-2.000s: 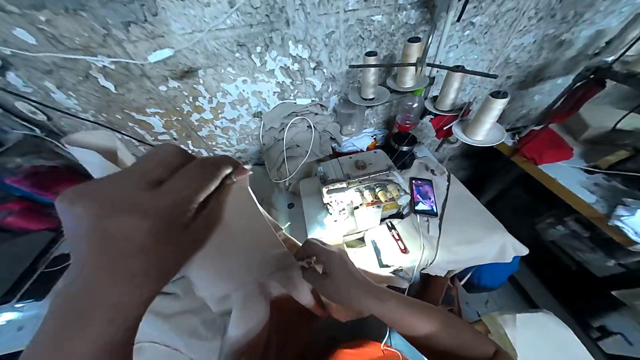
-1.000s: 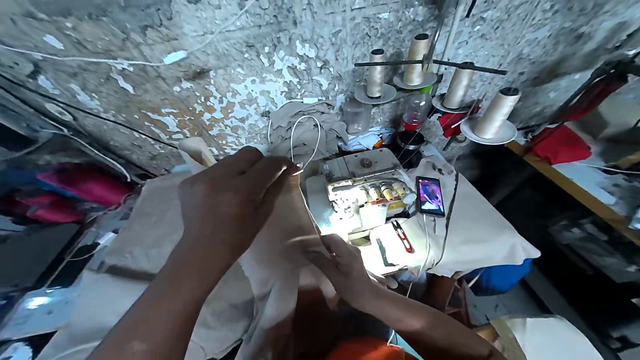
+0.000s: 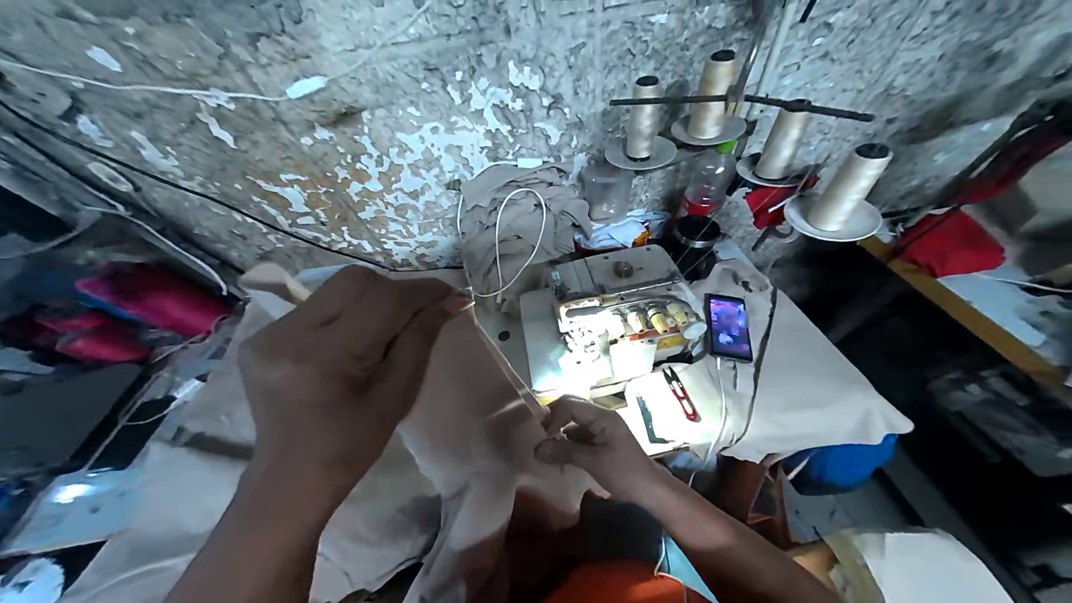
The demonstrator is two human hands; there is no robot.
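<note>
Beige fabric [image 3: 469,394] hangs between my two hands, its edge stretched from upper left to lower right. My left hand [image 3: 352,360] pinches one end of that edge, raised at the left of the serger. Lower and to the right, my right hand [image 3: 595,440] grips the same edge with thumb and fingers, just in front of the machine. The lit serger [image 3: 624,314] stands beyond, with its lamp on the needle area. Red-handled thread snips [image 3: 680,394] lie on a pale cloth at its front right. The rest of the fabric falls over my lap and to the left.
Thread cones [image 3: 787,142] stand on a rack behind the machine. A lit phone [image 3: 729,327] with a cable lies on beige cloth at the right. Behind are a folded beige fabric pile [image 3: 519,218], a plastic bottle [image 3: 708,180] and a dark cup [image 3: 697,239]. Pink cloth [image 3: 155,310] lies far left.
Two seconds ago the fabric was held up larger and closer before the view. My left hand has since moved away from me, and the fabric now hangs lower. Both hands keep hold of its edge.
</note>
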